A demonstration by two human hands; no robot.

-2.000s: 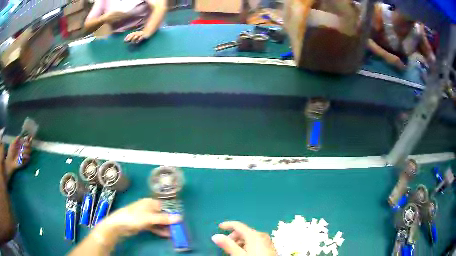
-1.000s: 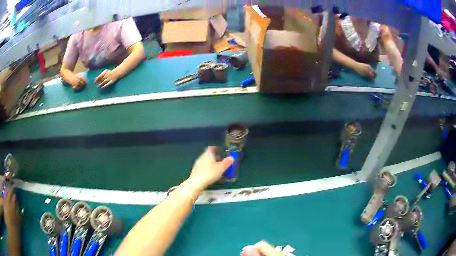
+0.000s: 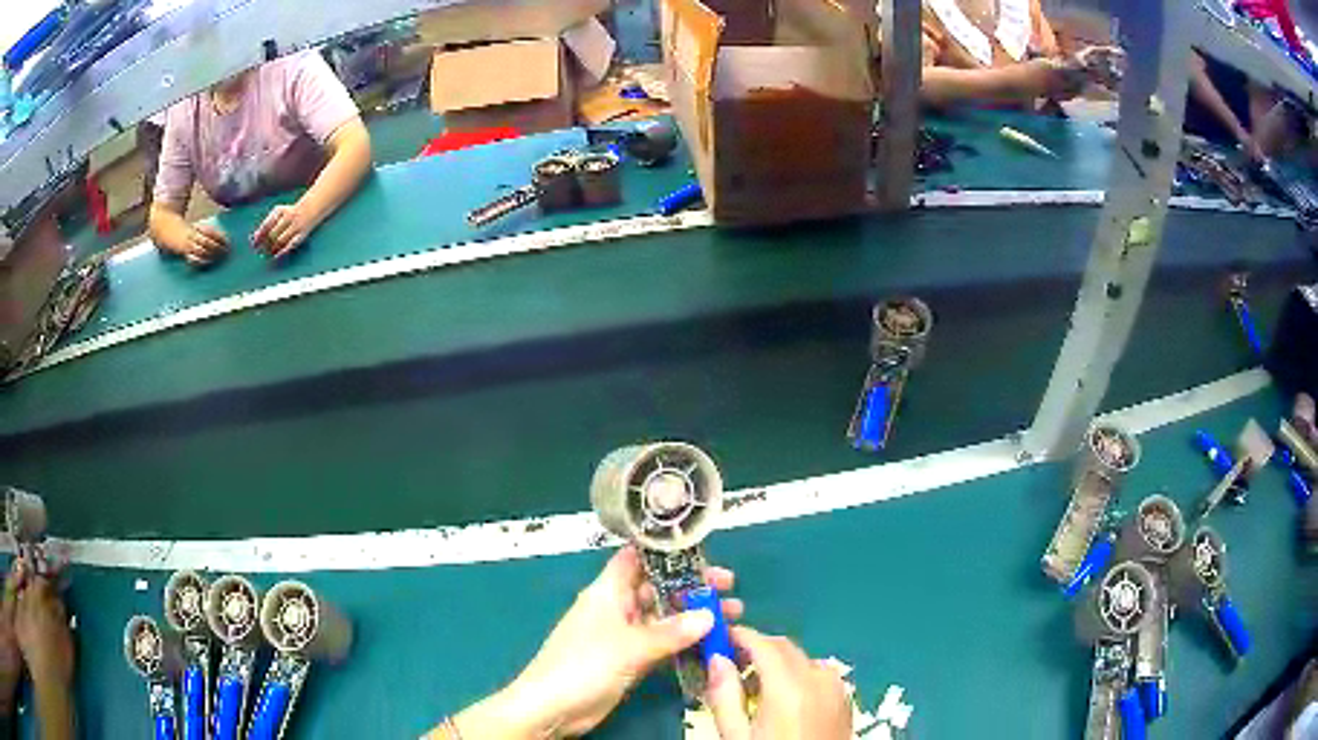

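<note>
A grey-beige handheld fan unit (image 3: 665, 495) stands head-up in front of me, its spoked round head over the near pale strip. My left hand (image 3: 600, 643) is closed around its open handle just below the head, thumb on the blue battery (image 3: 707, 625). The battery sits in the handle, slightly askew. My right hand (image 3: 781, 691) touches the lower end of the battery and handle; its fingers partly hide that end. A pile of white adhesive pads (image 3: 885, 711) lies beside and behind my right hand, partly covered by it.
Several fan units (image 3: 233, 613) lie at the left, more (image 3: 1125, 599) at the right. Another unit (image 3: 899, 333) lies on the belt (image 3: 578, 376). A metal post (image 3: 1110, 275) rises at right. A cardboard box (image 3: 792, 130) and people's hands (image 3: 282, 229) are across; another person's hand (image 3: 36, 614) is at far left.
My left hand has brought a fan unit from the belt to the near edge. My right hand has come up to its handle. The other belt unit has shifted left in view.
</note>
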